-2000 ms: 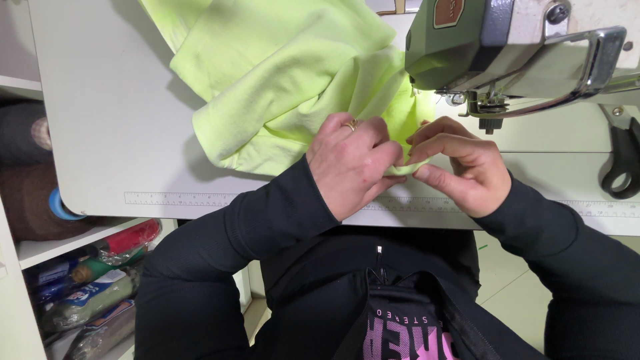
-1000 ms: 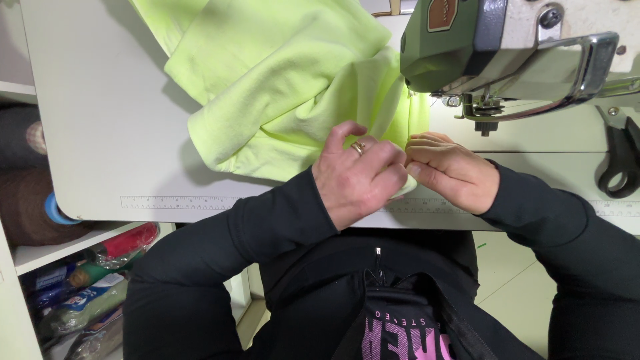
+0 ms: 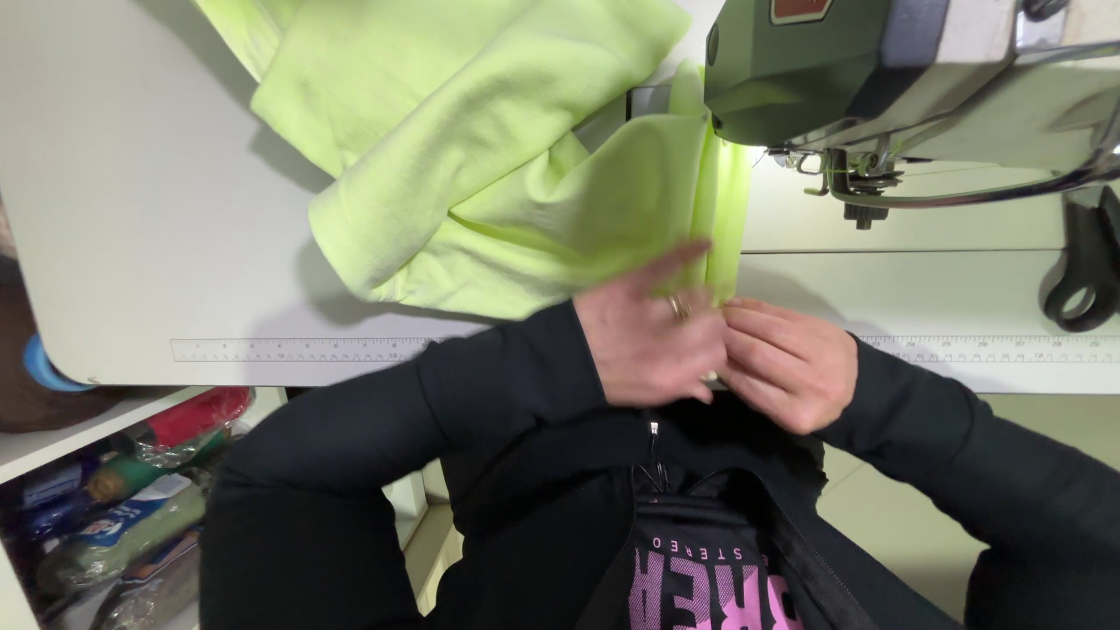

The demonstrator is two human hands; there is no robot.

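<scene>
Bright yellow-green fabric point(image 3: 490, 175) lies in folds across the table, its right part a narrow folded strip running down beside the sewing machine head point(image 3: 814, 79). My left hand point(image 3: 656, 337), wearing a ring and blurred by motion, is over the strip's lower end with its index finger extended; whether it grips the cloth is hidden. My right hand point(image 3: 787, 363) pinches the strip's bottom edge between thumb and fingers, close against the left hand. The presser foot and needle area point(image 3: 862, 188) stand up and to the right of both hands, apart from the fabric's lower end.
A printed ruler point(image 3: 297, 350) runs along the table's front edge. Black-handled scissors point(image 3: 1085, 271) lie at the far right. Below left, a shelf point(image 3: 52, 446) holds wrapped thread or yarn packs point(image 3: 131, 525), with a dark brown spool point(image 3: 44, 385) above.
The fabric's right part, bunched at my hands two seconds ago, now hangs as a straighter folded strip. My left index finger has extended, and my right hand has moved slightly down.
</scene>
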